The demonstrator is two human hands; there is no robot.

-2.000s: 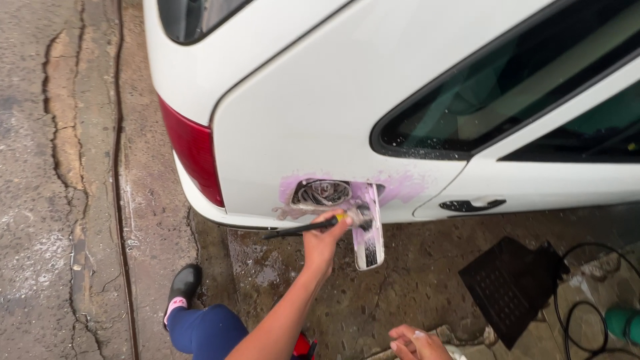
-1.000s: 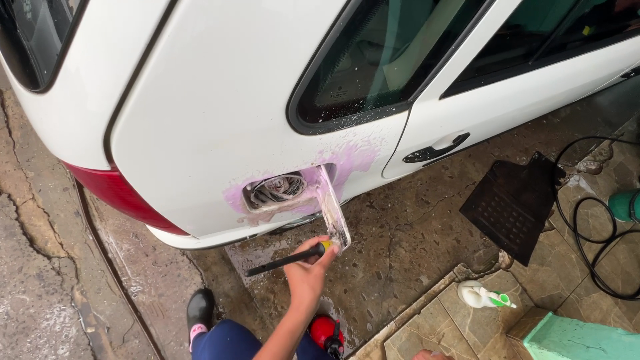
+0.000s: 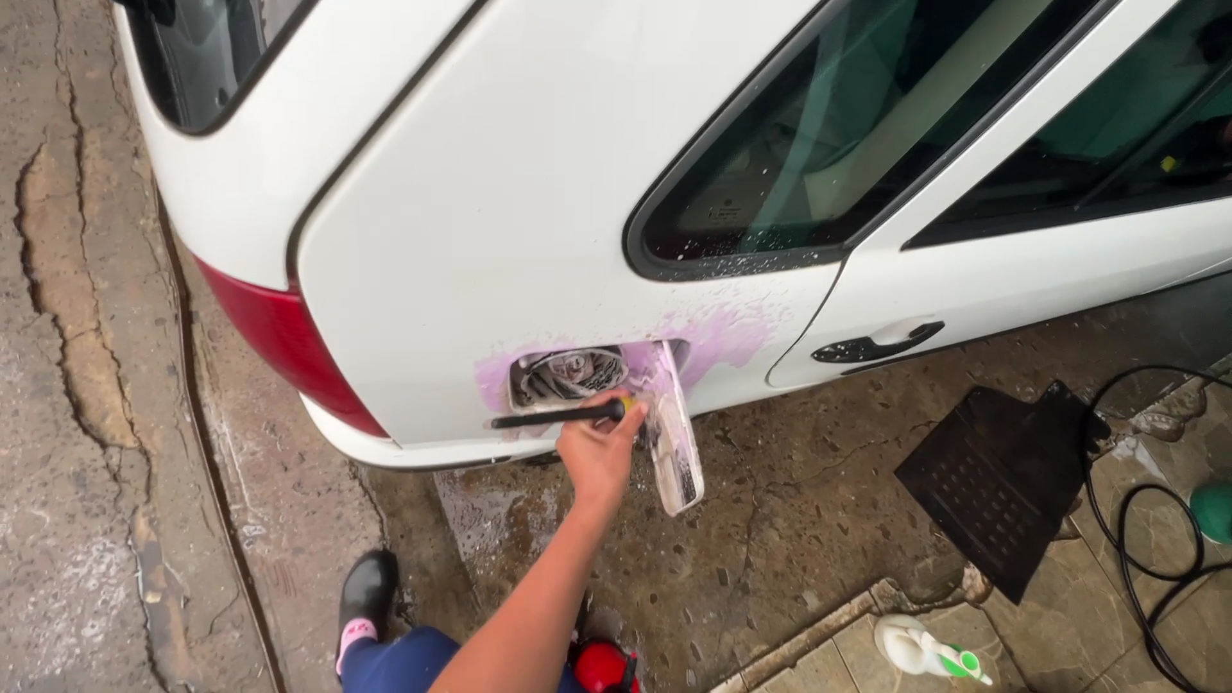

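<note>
My left hand [image 3: 602, 448] grips a black-handled brush [image 3: 558, 416] with a yellow collar; its handle points left. The bristles are hard to make out behind my fingers, between the fuel filler recess [image 3: 570, 373] and its open flap [image 3: 676, 452]. Whitish foam coats the recess and the cap inside it. The white flap hangs outward, with pinkish foam on its inner face. Pink-purple foam [image 3: 736, 337] is spread over the white car's side panel [image 3: 481, 212] around the opening. My right hand is out of view.
A black rubber car mat [image 3: 996, 481] lies at the right beside a black hose [image 3: 1121, 539]. A white bottle with a green top [image 3: 919, 647] and a red container [image 3: 604, 666] are low in view. The black door handle [image 3: 878, 343] is right of the flap.
My left hand has moved with the brush from the outer end of the flap back toward the filler recess. My right hand, seen at the bottom edge two seconds ago, has left the view.
</note>
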